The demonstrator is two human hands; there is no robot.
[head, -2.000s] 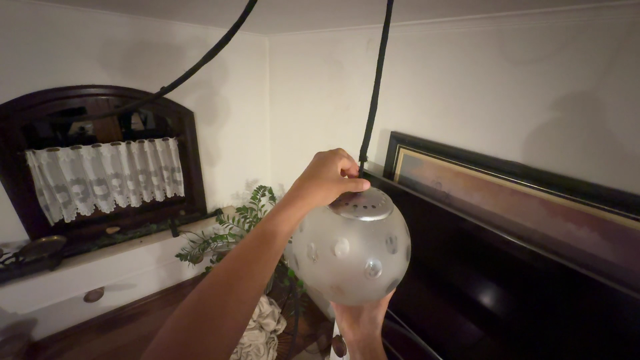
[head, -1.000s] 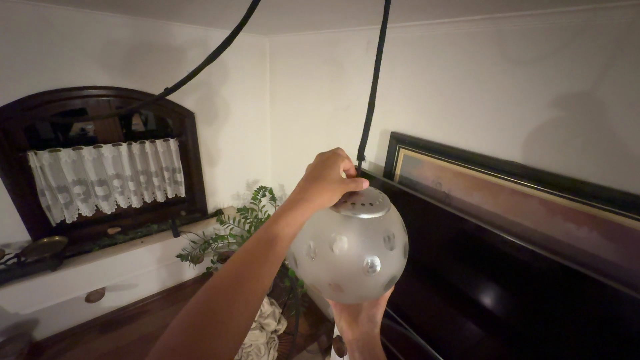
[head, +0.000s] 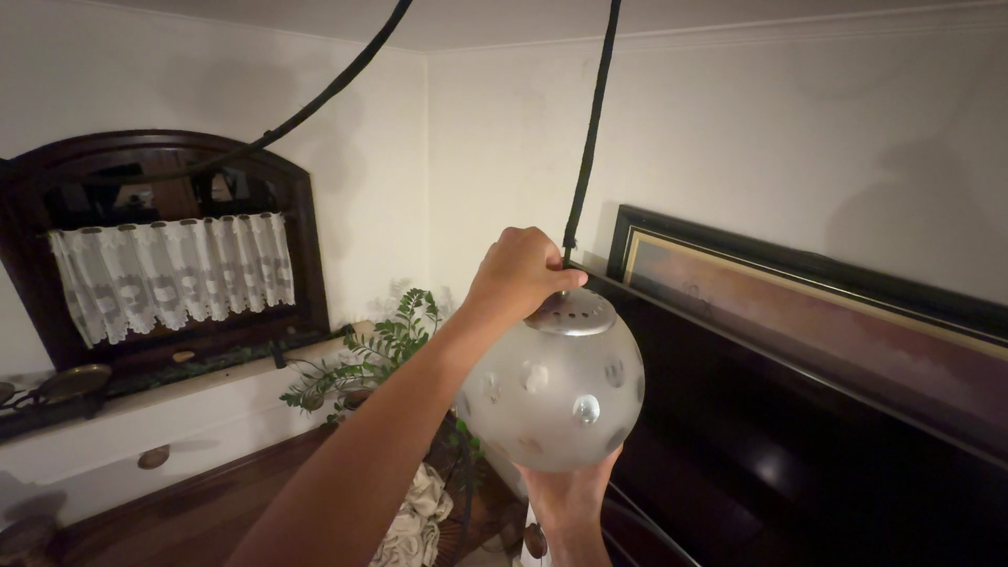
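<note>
A frosted glass globe lampshade (head: pixel 551 394) with round clear spots hangs at the centre, with a perforated metal cap (head: pixel 579 313) on its top. A black sleeved cord (head: pixel 592 134) runs up from it. My left hand (head: pixel 524 272) reaches across from the lower left and pinches the lamp's thin stem just above the cap, its thumb to the right; most of its fingertips are hidden behind the stem. From below, my right hand (head: pixel 568 492) cups the underside of the globe, its fingers largely hidden by the glass.
A large black television (head: pixel 787 417) stands close at the right, before a framed picture (head: pixel 787 291). Another dark cord (head: pixel 339 83) hangs at upper left. Behind are a leafy plant (head: pixel 386 346), a lace curtain (head: pixel 181 276) and a ledge bearing a metal scale (head: pixel 75 383).
</note>
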